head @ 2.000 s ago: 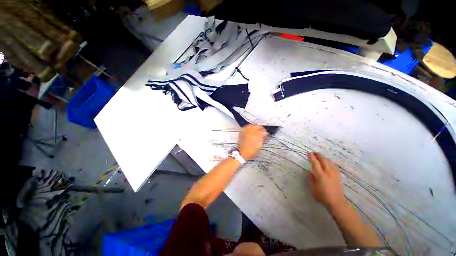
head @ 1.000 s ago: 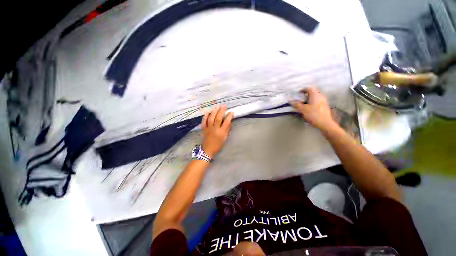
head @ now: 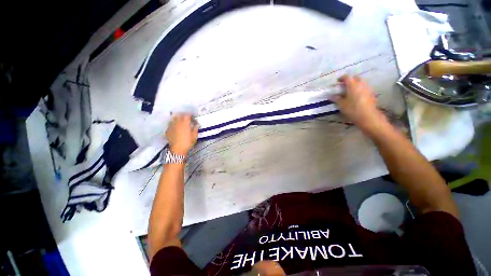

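A long narrow band piece [head: 264, 115], white with navy stripes, lies nearly straight across the marked table in front of me. My left hand [head: 182, 133], with a watch at the wrist, is on its left part; a short length shows beyond the hand to the left. My right hand [head: 355, 99] holds its right end, with the fingertips blurred. My left fingers are bent down onto the fabric; whether they pinch it is hard to see.
Navy pressed bands [head: 177, 48] lie in an arc at the far side. A crumpled striped bundle [head: 97, 172] lies at the left. The steam iron [head: 447, 81] sits at the right corner on a pale rest [head: 444, 132]. The white table [head: 242, 167] has dark guide lines.
The band now shows its white, navy-striped side along its length instead of solid navy at the left. My left hand has moved left along it; my right hand remains at the right end.
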